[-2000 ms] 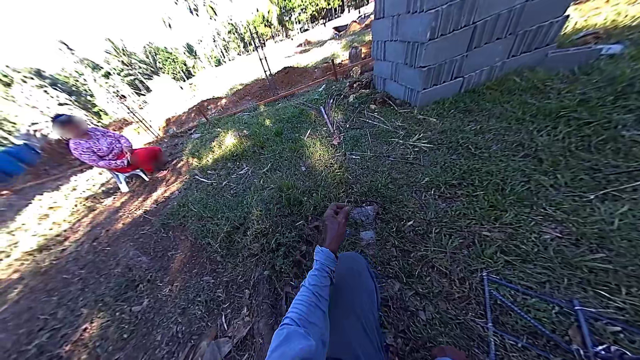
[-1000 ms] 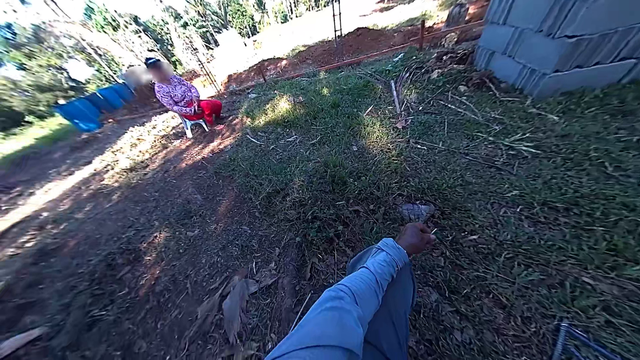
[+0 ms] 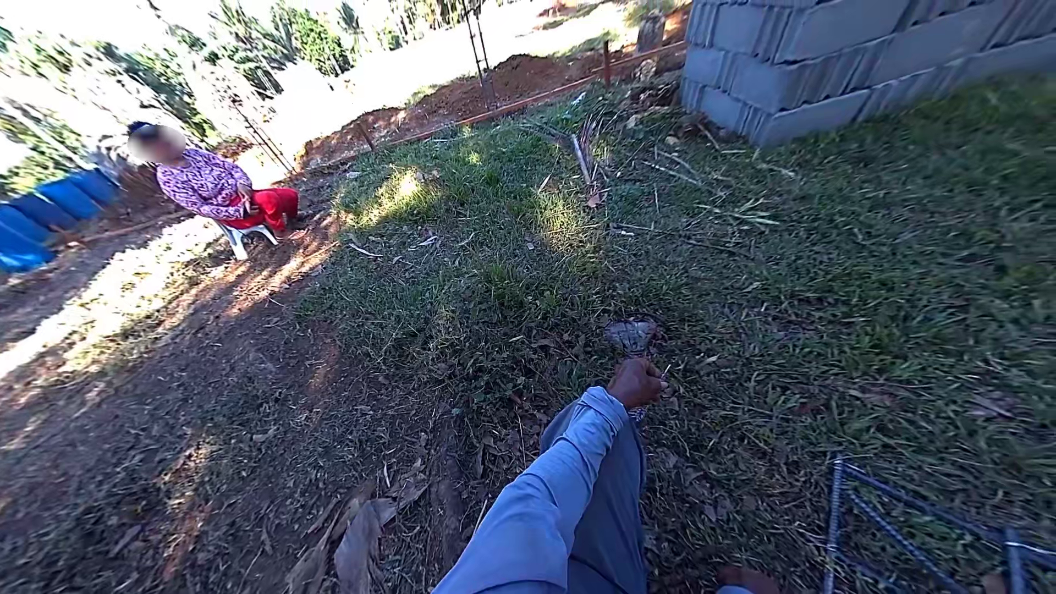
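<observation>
My left hand (image 3: pixel 637 384), at the end of a long blue-grey sleeve, is above my bent knee in grey trousers. Its fingers are closed on a small, thin pale item (image 3: pixel 667 373), too small to identify. Just beyond the hand a flat grey stone (image 3: pixel 631 334) lies in the grass. At the lower right a frame of ribbed steel rebar (image 3: pixel 891 487) rests over the grass, partly cut off by the view's edge. My right hand is out of view.
A stack of grey blocks (image 3: pixel 775 82) rises at the upper right. A person (image 3: pixel 202 186) sits on a white plastic stool (image 3: pixel 239 239) at the left, near blue barrels (image 3: pixel 49 214). Dry leaves (image 3: pixel 359 536) and sticks lie about on sloping ground.
The view has swung left and then back right. The hand appeared raised with bent fingers two seconds ago; it is now lower, with a pale item showing between the fingers.
</observation>
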